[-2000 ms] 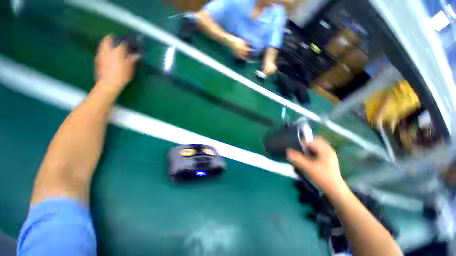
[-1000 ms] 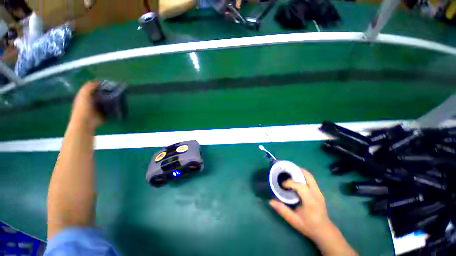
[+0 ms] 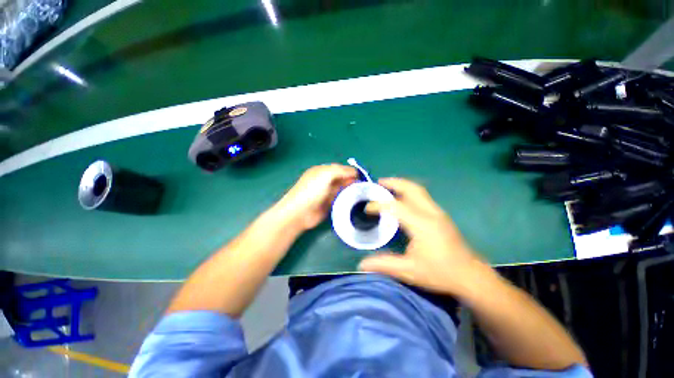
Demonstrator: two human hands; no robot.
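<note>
A hair dryer body (image 3: 346, 215) with a bright silver ring face and dark central hole stands ring up near the front edge of the green mat. My right hand (image 3: 425, 240) holds it from the right, with a finger at the central hole. My left hand (image 3: 319, 193) is at its upper left, fingertips by the lead wires (image 3: 359, 168) with a pale end; whether it grips them I cannot tell. A second body (image 3: 133, 192) lies on its side at the left, ring facing left. The grey display unit (image 3: 235, 138) with blue lit digits sits behind.
A pile of glossy black handles (image 3: 591, 140) covers the right side, partly over a white sheet (image 3: 602, 242). A white strip (image 3: 318, 97) runs behind the mat, with a green conveyor beyond. A blue stool (image 3: 55, 310) stands on the floor at lower left.
My left hand has let go of a dark body, now lying at the left, and come to the ringed body. My right hand has brought that body in front of me. The view has tilted down.
</note>
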